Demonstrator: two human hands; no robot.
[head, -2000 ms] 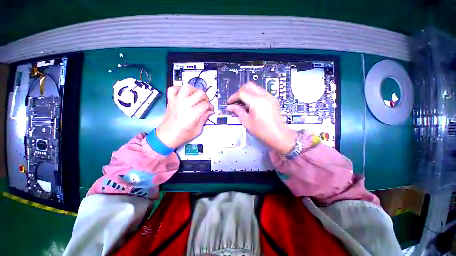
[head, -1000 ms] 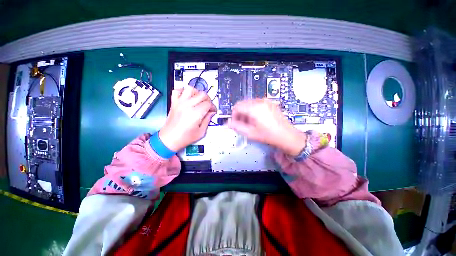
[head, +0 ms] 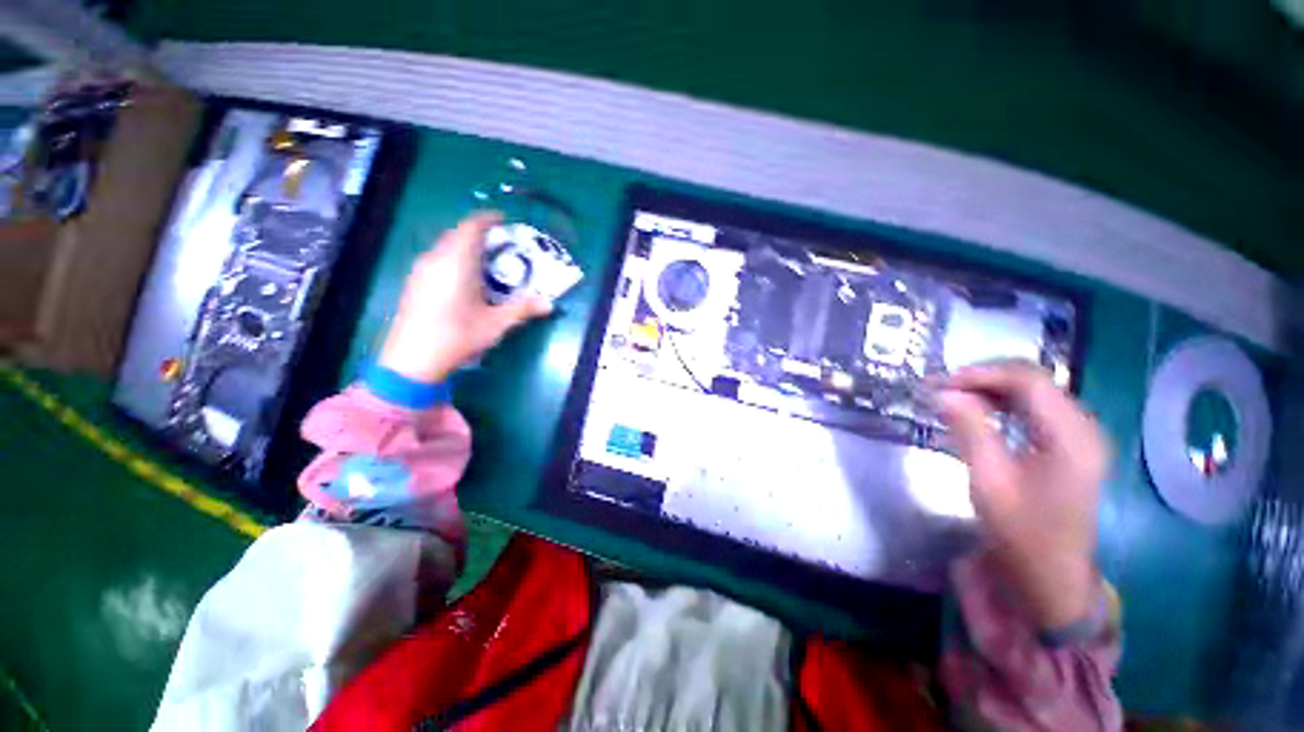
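Note:
The open laptop base [head: 801,501] lies in front of me, tilted in the view, with the motherboard [head: 801,322] along its upper half. A cooling fan [head: 684,286] sits in its upper left, with a thin black wire beside it. My left hand [head: 455,298] is left of the base, with its fingers around the spare fan [head: 551,268], which is on or just above the green mat. My right hand [head: 1023,451] is blurred over the right part of the base, fingers bent; whether it holds something small cannot be seen.
Another open laptop base [head: 236,300] lies at the left, with a cardboard box [head: 122,243] beyond it. A grey ring [head: 1161,443] lies at the right. A ridged grey strip [head: 858,150] runs behind the bases. Clear plastic shows at the right edge.
The view has turned, so the bases appear slanted. My left hand has left the laptop's fan area and taken hold of the spare fan. My right hand has moved right across the base.

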